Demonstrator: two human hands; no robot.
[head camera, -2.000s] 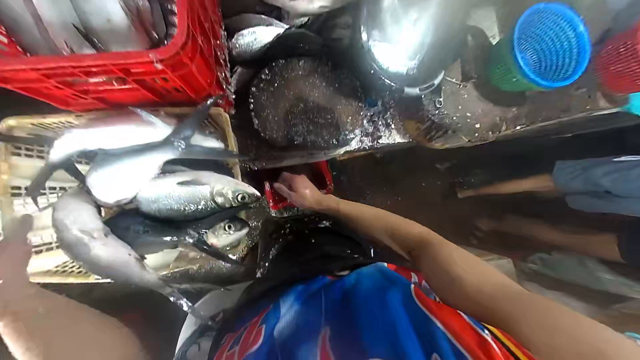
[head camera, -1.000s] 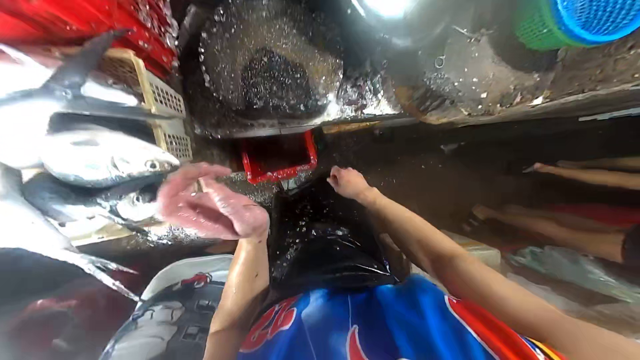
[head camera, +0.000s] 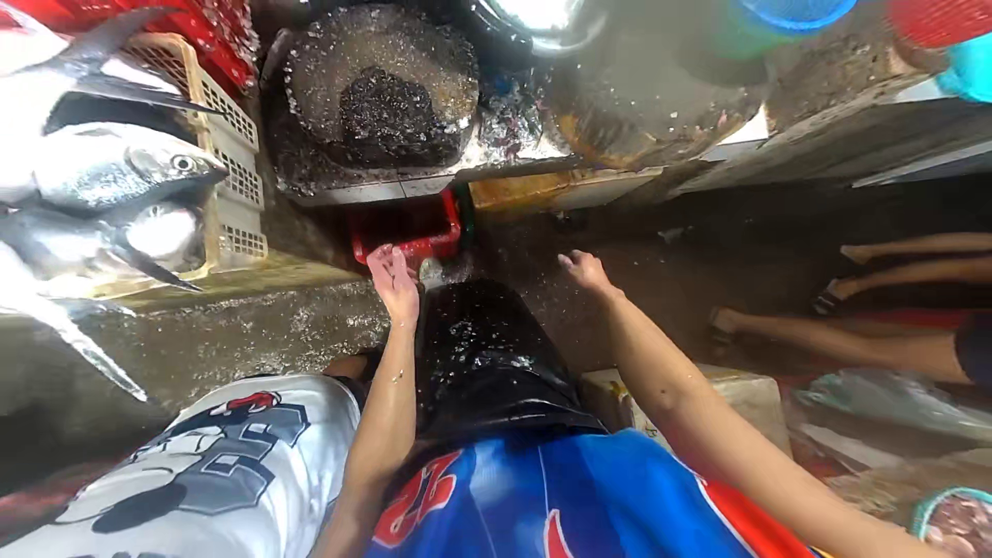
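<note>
My left hand (head camera: 395, 280) is empty, fingers apart, in front of the near rim of a red plastic crate (head camera: 422, 246) on the floor under the counter. Out to the right, over the dark floor, hangs my right hand (head camera: 587, 271), fingers slightly curled; whether anything is in it cannot be told. Between my arms is a wet black apron (head camera: 496, 364). At the left, silvery whole fish (head camera: 116, 167) lie in a cream plastic crate (head camera: 232, 167). A round chopping block (head camera: 384, 85), covered with fish scales, stands on the counter above the red crate.
A person in a white printed shirt (head camera: 225, 465) is close on my left. Other people's bare legs (head camera: 914, 267) are at the right. A foam box (head camera: 744, 403) stands beside my right forearm. A metal bowl (head camera: 535, 19) and a blue basket (head camera: 802, 12) are on the counter.
My right hand, at the red crate two seconds ago, is now away to its right. My left hand has come from near the fish to the red crate. The person in white shows more fully.
</note>
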